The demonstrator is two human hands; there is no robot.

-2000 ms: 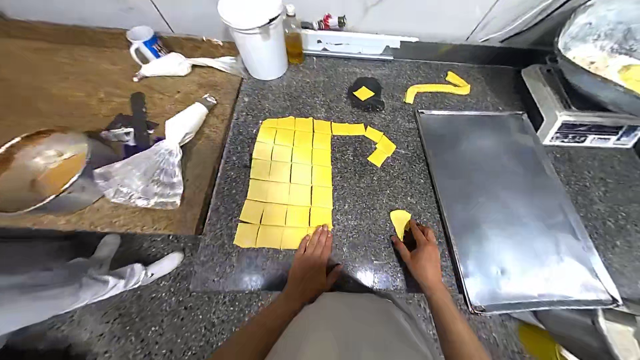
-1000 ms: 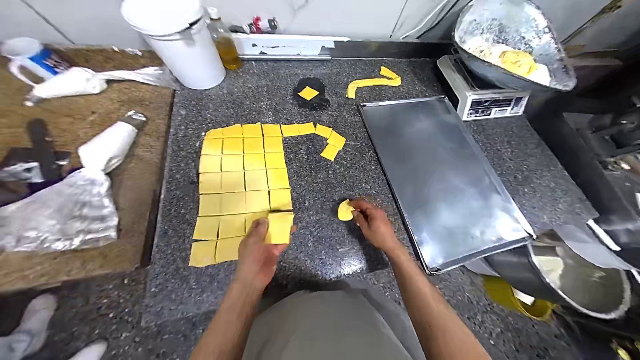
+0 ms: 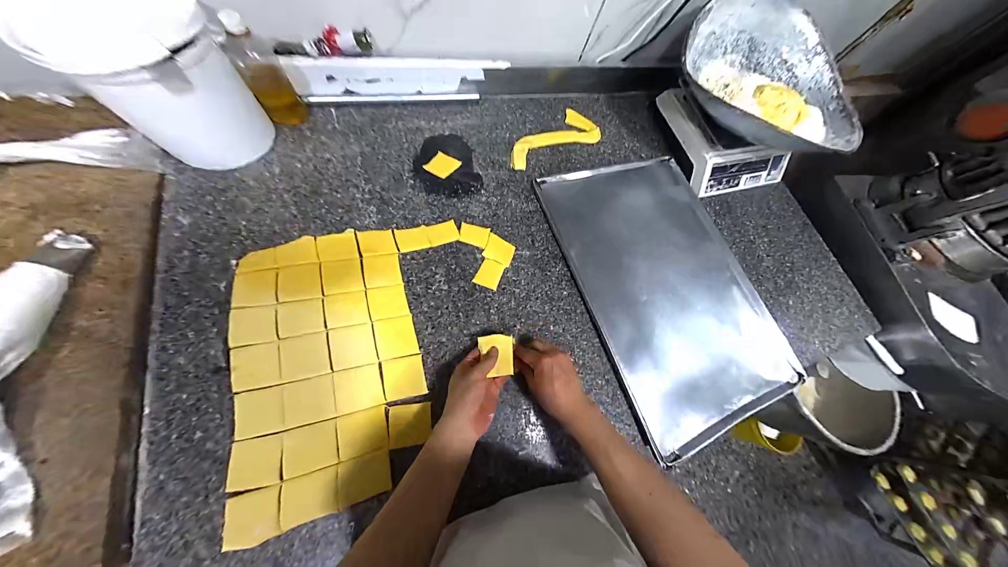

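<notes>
In my left hand (image 3: 472,386) is a yellow dough square (image 3: 497,354), with the thumb lying on its face. My right hand (image 3: 547,374) touches the square's right edge with its fingertips; whether it also holds a dough piece is hidden. To the left lies a sheet of yellow dough (image 3: 307,378) cut into squares in rows, its lower right corner lacking a square. A curved line of small dough pieces (image 3: 498,248) runs off its top right. Farther back, a dough diamond (image 3: 442,164) rests on a black object (image 3: 465,179), near a bent dough strip (image 3: 556,138).
An empty metal baking tray (image 3: 669,299) lies right of my hands. Behind it a kitchen scale (image 3: 740,169) bears a metal scoop pan (image 3: 823,118) with dough. A white bucket (image 3: 205,110) and an oil bottle (image 3: 276,90) stand back left. A wooden board (image 3: 87,236) with piping bags (image 3: 31,303) edges the counter.
My left hand has moved right from the sheet's lower right corner, with a square in it. My two hands have come together. The view has moved closer.
</notes>
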